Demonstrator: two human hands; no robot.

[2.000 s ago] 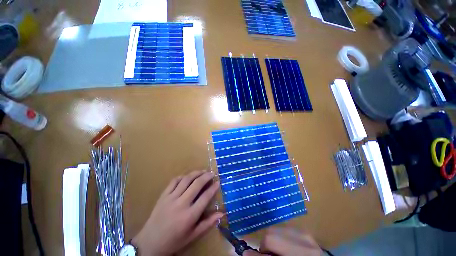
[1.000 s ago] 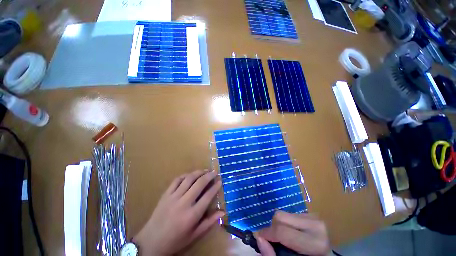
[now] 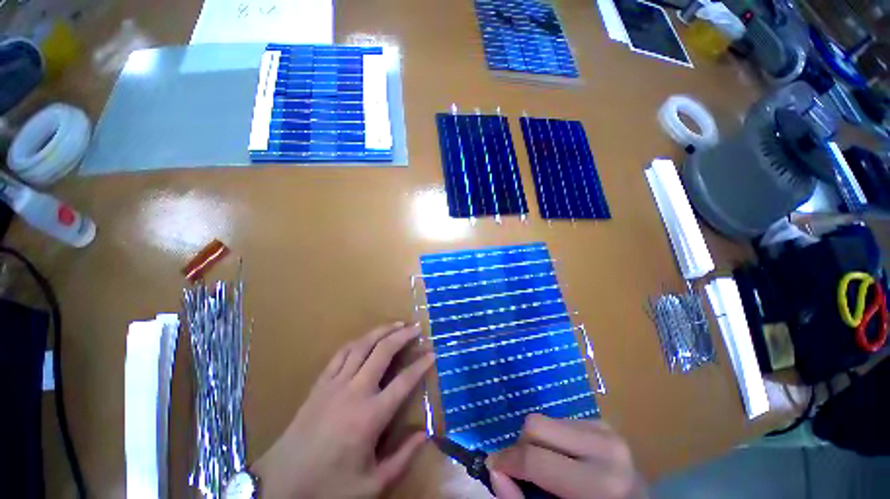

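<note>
A bright blue solar cell panel [image 3: 507, 341] with pale lines lies on the table. Thin silver ribbon [image 3: 427, 400] runs along its left edge, with more at its right edge. My left hand [image 3: 356, 414] lies at the panel's left side, fingertips at the edge and ribbon; whether it grips the ribbon I cannot tell. My right hand [image 3: 571, 458] holds a dark soldering iron [image 3: 475, 464] low over the panel's bottom edge. The iron's tip is at the lower left corner, by my left thumb.
Two dark cells [image 3: 522, 166] lie behind the panel. A ribbon bundle [image 3: 217, 380] and white strips [image 3: 146, 404] are at left. Ribbon pieces [image 3: 681, 331], white strips [image 3: 680, 216] and a grey canister [image 3: 747, 171] stand right. A striped panel [image 3: 322, 102] lies back left.
My right hand came in from the bottom edge with the iron, over the panel's lower part. My left hand's fingers shifted slightly along the left edge.
</note>
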